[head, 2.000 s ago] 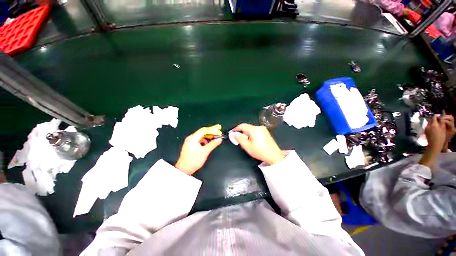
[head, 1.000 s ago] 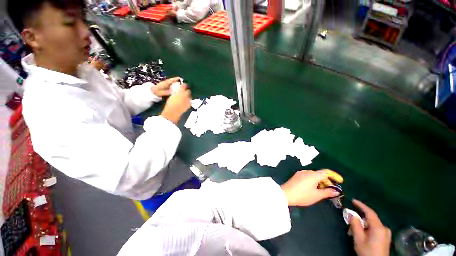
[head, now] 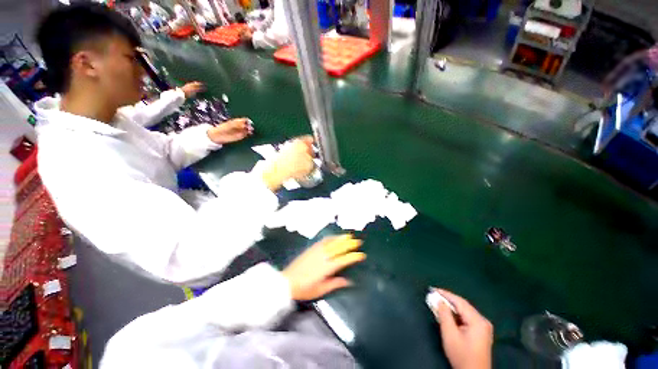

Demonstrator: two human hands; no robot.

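Note:
My left hand (head: 323, 268), with yellow finger cots on its fingers, is held over the bench edge with fingers spread and empty. My right hand (head: 464, 326) pinches a small white wipe (head: 436, 299) at lower right of centre. A dark glossy module (head: 501, 239) with silver glints lies alone on the green surface beyond my right hand. White loose wipes (head: 361, 205) lie spread beyond my left hand.
A clear dispenser bottle (head: 550, 333) and white wipes (head: 595, 356) are right of my right hand. A neighbouring worker (head: 137, 194) sits at left, one hand near a metal post (head: 312, 86). A red tray (head: 333, 53) lies at the far side.
My left hand has let go of the dark module and moved left, its fingers opened. A module now lies on the green surface. The neighbour's hand has reached toward the post.

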